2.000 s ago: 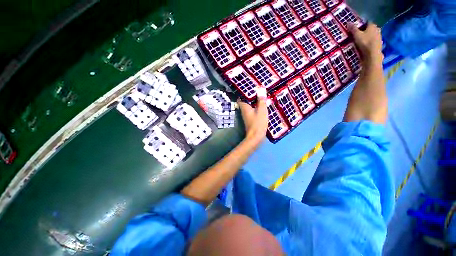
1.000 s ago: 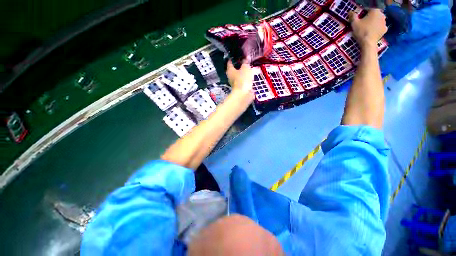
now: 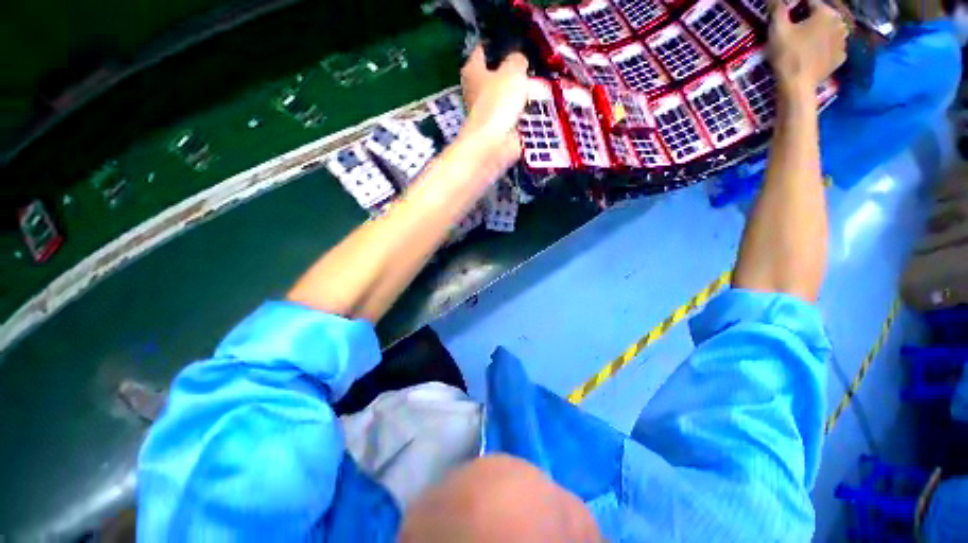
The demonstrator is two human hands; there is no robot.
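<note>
A large black tray of red-edged white front shells is held up at the far side, bent, its left end raised. My left hand is closed on its dark left end. Shells near this end lie tilted and overlapping; one sits crooked over the others. My right hand grips the tray's right end. Stacks of pale key mats stand on the green bench left of the tray, some partly hidden behind my left forearm.
The dark green conveyor belt carries scattered glassy pieces and a red-edged unit. A pale rail curves between belt and bench. A person's blue sleeve is at upper right. Blue floor with yellow-striped lines lies beyond the bench edge.
My left hand has lifted and bent the tray's left end, moving up and away. The tray, flat at first, is now curved and its left shells are shifted. My right hand keeps its grip.
</note>
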